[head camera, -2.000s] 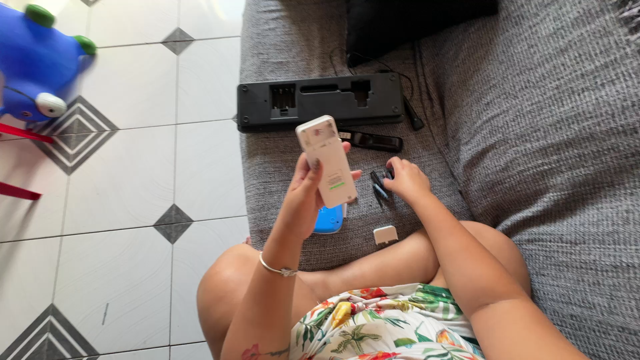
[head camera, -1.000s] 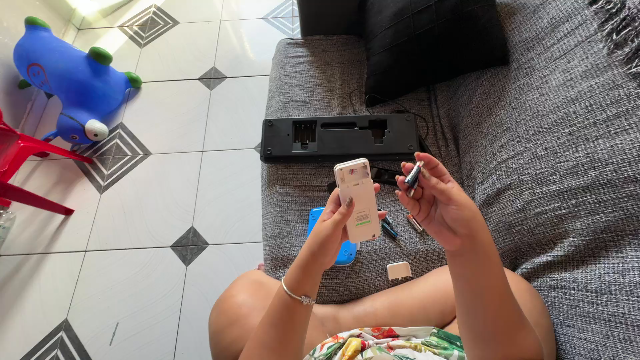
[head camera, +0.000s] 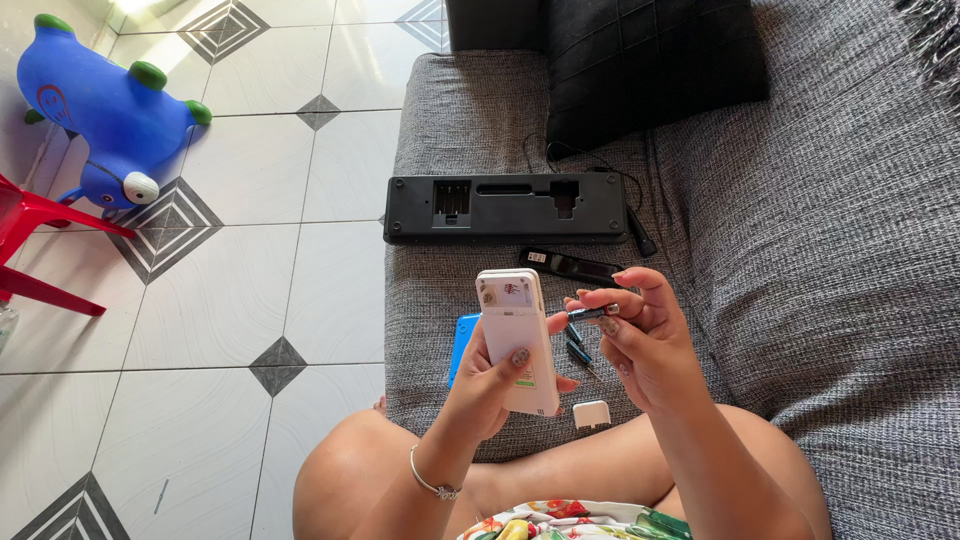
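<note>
My left hand (head camera: 491, 375) holds a white remote control (head camera: 517, 345), its back toward me and the battery compartment at its top end uncovered. Just right of it, my right hand (head camera: 649, 337) pinches a small cylindrical battery (head camera: 592, 313) between thumb and fingers, apart from the compartment. A white battery cover (head camera: 592, 414) lies on the grey couch cover below the hands. Between the hands, a small screwdriver (head camera: 580, 354) rests on the fabric. Partly behind my left hand is a blue plastic object (head camera: 463, 341).
A black electronic keyboard (head camera: 506, 210) lies face down with an uncovered battery bay. Near it are a black remote control (head camera: 566, 264), a cable and a black cushion (head camera: 652, 67). On the tiled floor at left stand a blue inflatable animal toy (head camera: 112, 90) and a red plastic chair (head camera: 45, 225).
My right hand was down at the small items on the couch; it has risen with a battery and moved toward the remote control in my left hand. The view has shifted.
</note>
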